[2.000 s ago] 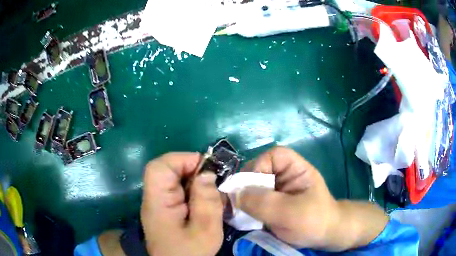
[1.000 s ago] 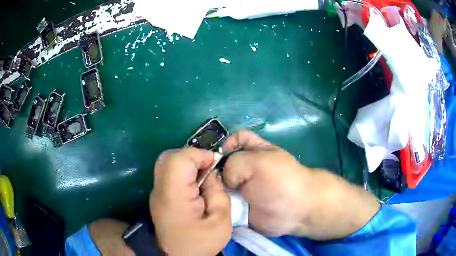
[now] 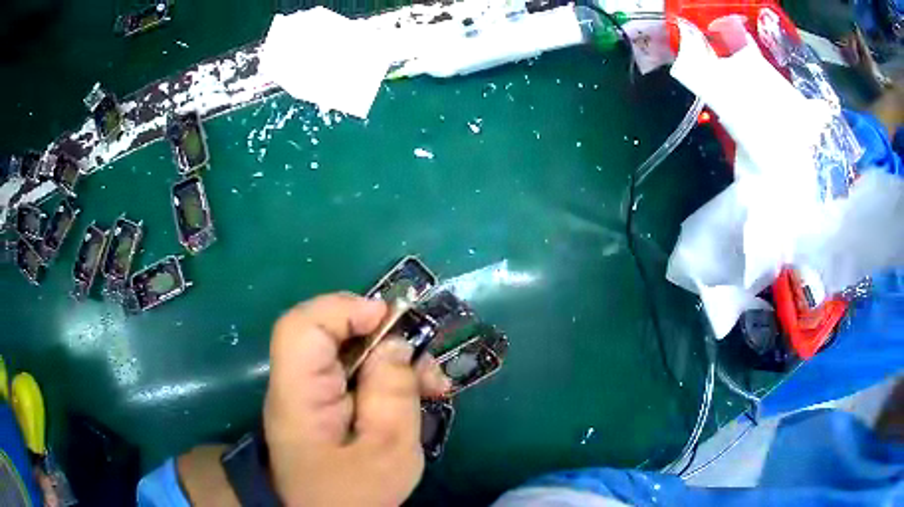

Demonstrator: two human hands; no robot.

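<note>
My left hand (image 3: 347,396) is at the lower centre, bare, with thumb and fingers pinching a small dark electronic housing (image 3: 392,325) tilted on edge. Its far side is partly hidden by the fingers. Beside and beyond the fingertips are several more housings with metallic rims; one with a grey centre (image 3: 470,364) is right of the fingertips, and another (image 3: 436,428) is partly behind the hand. I cannot make out my right hand; a blurred skin-toned patch is cut off at the right edge.
More housings (image 3: 193,211) lie at left on the green surface. A white sheet (image 3: 327,59) and white syringe barrel (image 3: 506,45) lie along the chipped strip. A red-orange tray (image 3: 808,322) with white wipes (image 3: 763,188) is at right, beside tubes and a black cable. Another person's arm shows upper right.
My right hand and the white wipe have left the work area in front of my left hand. More housings show beside my left fingertips. A blurred white piece now shows at the right edge.
</note>
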